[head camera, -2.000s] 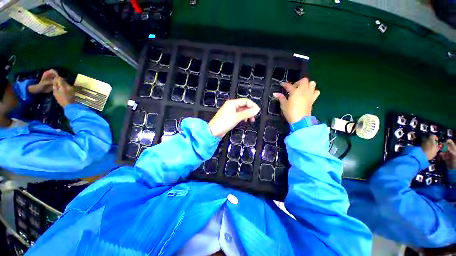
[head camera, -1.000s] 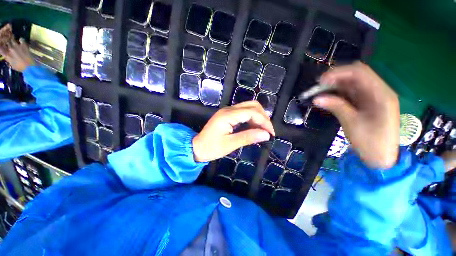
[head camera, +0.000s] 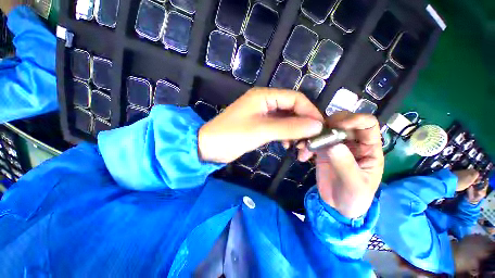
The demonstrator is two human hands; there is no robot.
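Note:
A smartwatch unit (head camera: 327, 140) is held edge-on above the lower right part of the black foam tray (head camera: 163, 61), its silvery rim showing. My right hand (head camera: 353, 163) grips it between thumb and fingers. My left hand (head camera: 266, 126) has its fingertips at the unit's upper left side; whether they press on it is hard to tell. The tray holds rows of square black watch units in pockets. One unit (head camera: 382, 82) in the right pocket shows a small light mark. The hands and sleeves hide part of the lower pockets.
A round cream fan-like disc (head camera: 429, 140) with a cable stands right of the tray on the green mat (head camera: 465, 70). A neighbour's arm (head camera: 420, 209) and filled tray (head camera: 458, 149) are at the right. Another blue sleeve (head camera: 30, 81) is at the left.
My right hand has moved left and down from the right pocket, bringing a unit to my left hand. The view has shifted, so the tray appears closer and higher.

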